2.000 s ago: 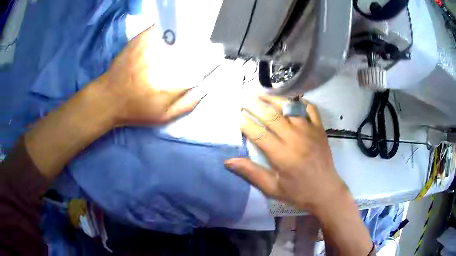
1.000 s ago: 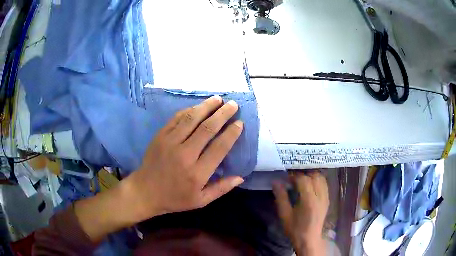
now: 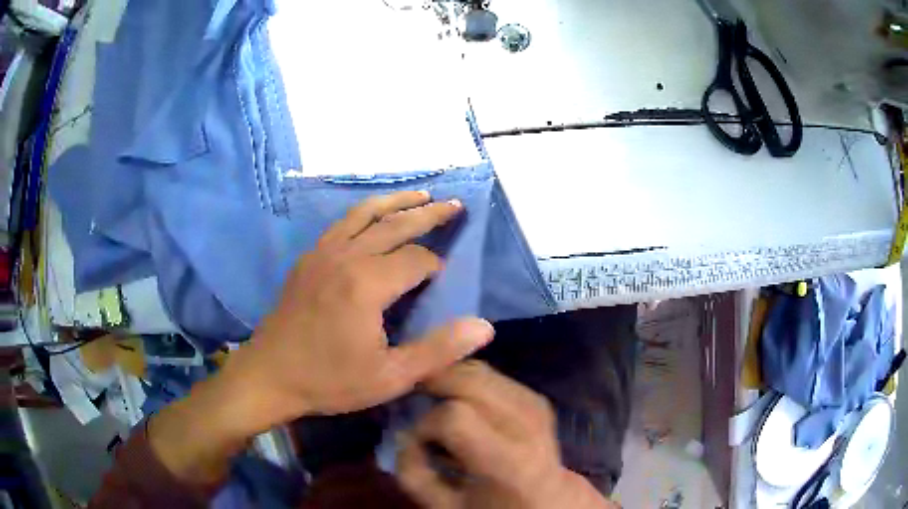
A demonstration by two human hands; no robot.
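Observation:
The blue garment panel [image 3: 179, 209] lies on the left of the white machine bed and hangs over its front edge. A white piece [image 3: 368, 89] lies flat above it, with a folded blue edge along its lower side. My left hand [image 3: 348, 308] lies on the blue cloth, fingers spread, thumb by a raised fold of the cloth. My right hand [image 3: 488, 437] is below it at the front edge, partly behind the left thumb and blurred. Its fingers are curled; some cloth shows beside them, but its grip is unclear. The presser foot area [image 3: 480, 24] is at the top edge.
Black-handled scissors [image 3: 752, 94] lie right of the needle area. A printed measuring tape [image 3: 717, 270] runs along the table's front edge. A side stand at the right holds blue cloth pieces [image 3: 831, 348] and white round shapes [image 3: 861, 437]. Scraps lie below left.
The machine head has left the view. Both hands have come down to the front edge; my right hand has moved left beside my left. The blue cloth's right part is now folded up.

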